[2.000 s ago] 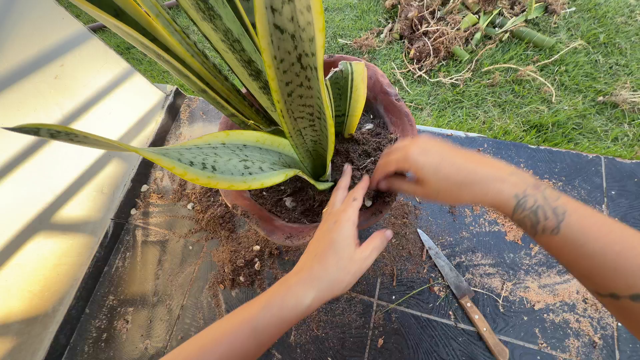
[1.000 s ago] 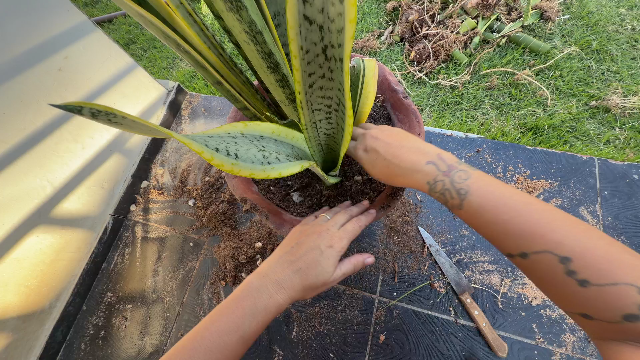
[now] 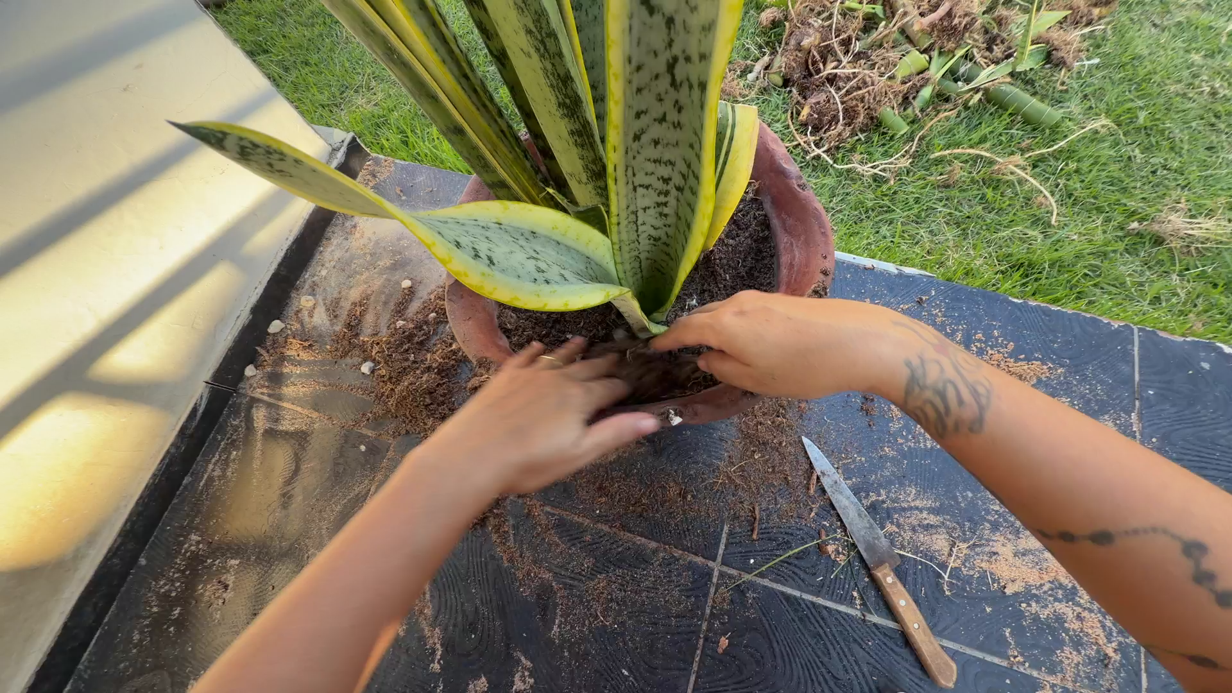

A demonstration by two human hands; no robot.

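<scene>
A snake plant (image 3: 664, 144) with yellow-edged leaves stands in a terracotta pot (image 3: 804, 226) of dark soil (image 3: 736, 260). One broad leaf (image 3: 525, 250) leans out over the pot's left side. My left hand (image 3: 544, 414), a ring on one finger, lies over the pot's front rim with fingers spread, their tips at the soil and slightly blurred. My right hand (image 3: 770, 342) reaches over the front right of the pot, fingertips in the soil at the base of the leaves. Whether those fingertips pinch anything is hidden.
A knife with a wooden handle (image 3: 914, 626) lies on the dark tiled floor (image 3: 616, 616), right of the pot. Spilled soil (image 3: 414, 371) and small pebbles lie at left, beside a pale wall (image 3: 125, 241). Cut roots and stems (image 3: 866, 77) lie on the grass (image 3: 1136, 173) behind.
My right hand has come forward from the pot's right side to the front of the plant's base. My left hand's fingers have moved from the rim to the soil at the front.
</scene>
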